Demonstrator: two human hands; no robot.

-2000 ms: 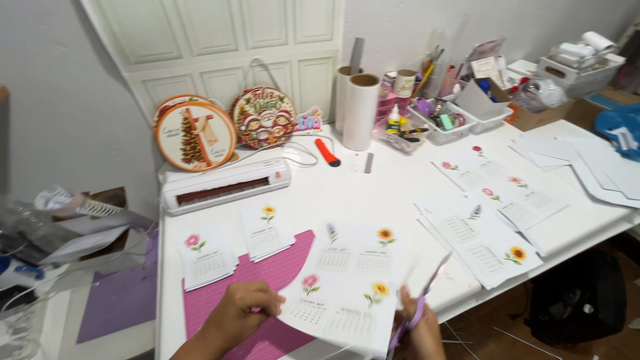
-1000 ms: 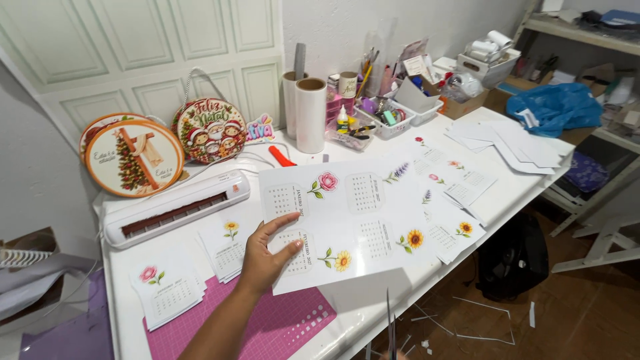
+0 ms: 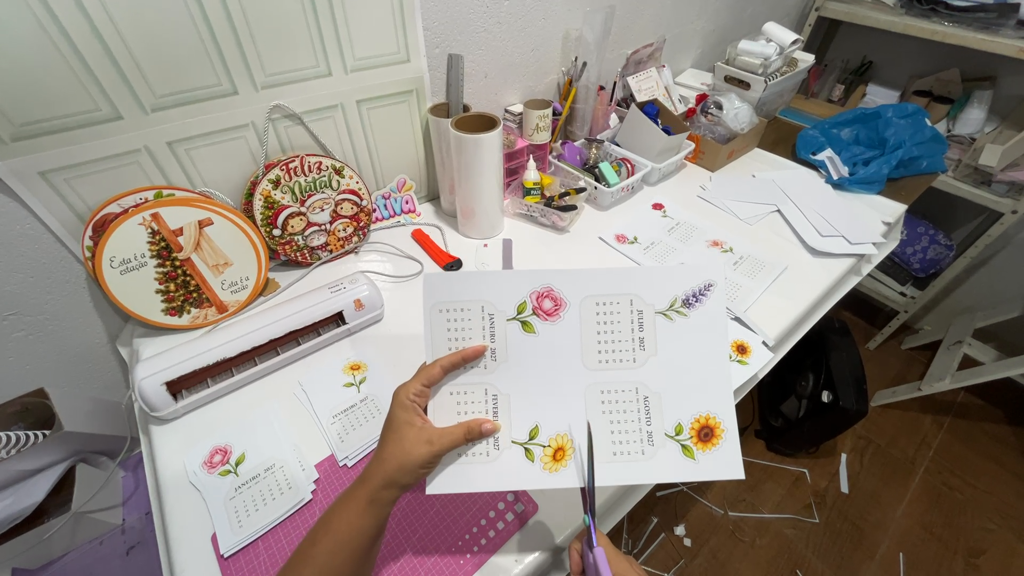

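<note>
My left hand holds a printed sheet of flower calendars by its left part, thumb and forefinger spread on the front. At the bottom, my right hand grips purple-handled scissors. The blades are parted and stand upright at the sheet's lower edge, between the yellow flower and the August calendar. Two piles of small cut calendar cards, one with a pink rose and one with a yellow flower, lie to the left. A pink cutting mat lies below the sheet.
A white laminator and round Christmas plaques stand at the left. Behind are film rolls, an orange utility knife and baskets of supplies. More printed sheets and white paper lie at the right. Paper scraps litter the floor.
The sheet has been turned; its calendars now stand sideways. From one second ago, the scissors have come up to its lower edge. The view has swung right since two seconds ago.
</note>
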